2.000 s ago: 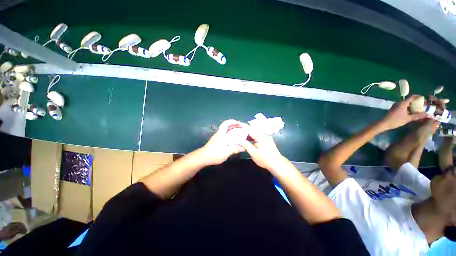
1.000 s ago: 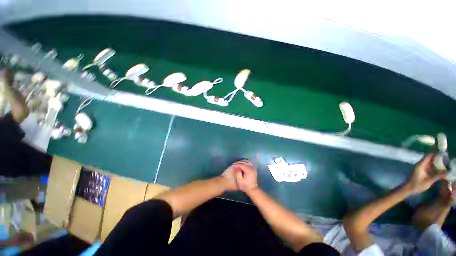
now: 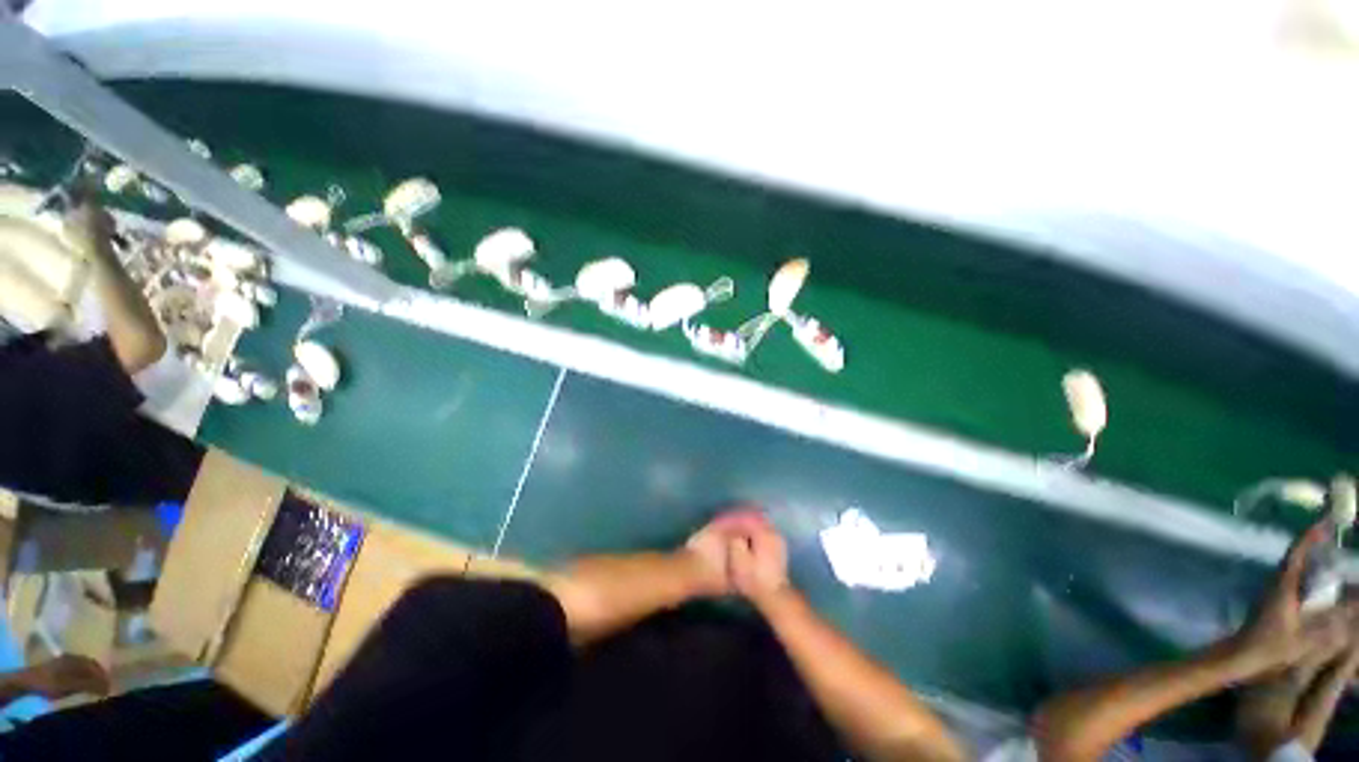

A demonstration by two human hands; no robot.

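Note:
My left hand (image 3: 711, 557) and my right hand (image 3: 760, 552) are pressed together at the bench's near edge, low in the middle of the view. The fingers are folded over each other and blurred. Anything between them is hidden. A loose pile of white slips (image 3: 876, 555) lies flat on the dark green bench (image 3: 671, 462), just right of my hands and not touched by them.
Cream corded pieces (image 3: 607, 282) and labelled pieces (image 3: 818, 343) lie along the green belt behind a pale rail (image 3: 716, 383). More pieces crowd the left, beside a person's arm (image 3: 127, 298). Cardboard boxes (image 3: 279, 633) stand below left. A neighbour's hands (image 3: 1304, 618) work at far right.
The view has shifted, so the bench and belt sit lower and further right. My hands have closed together; the white and reddish thing seen in them two seconds ago no longer shows.

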